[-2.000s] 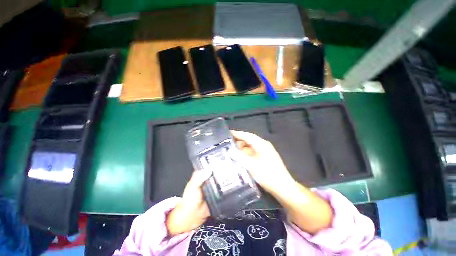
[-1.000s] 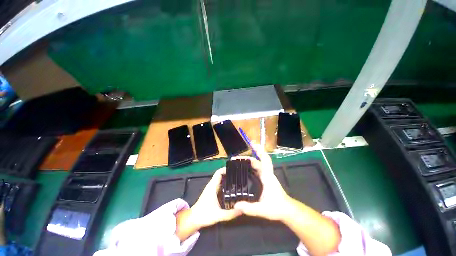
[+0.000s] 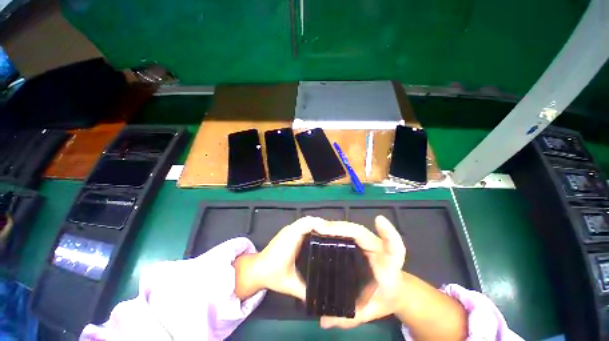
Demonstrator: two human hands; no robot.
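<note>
A stack of several part-assembled smartphones (image 3: 331, 278) is held on edge between both hands, its edges showing as parallel black lines. My left hand (image 3: 284, 260) wraps the stack's left side. My right hand (image 3: 384, 273) holds its right side, thumb or a finger raised at the top right. The faces of the phones are hidden. The stack is over a black compartment tray (image 3: 434, 233) on the green bench, and the tray's slots that show hold nothing.
Behind are three black phones (image 3: 283, 155), a blue pen (image 3: 348, 168) and a grey-white flat sheet (image 3: 347, 103) on a brown board (image 3: 207, 163); another phone (image 3: 408, 154) is at right. Trays with phones stand left (image 3: 50, 293) and right (image 3: 557, 200). A white post (image 3: 527, 100) slants at right.
Two seconds ago the phones were tilted with a back and battery showing; now the stack's edges face me. Since one second ago, the stack sits lower in view and the right hand's grip has shifted.
</note>
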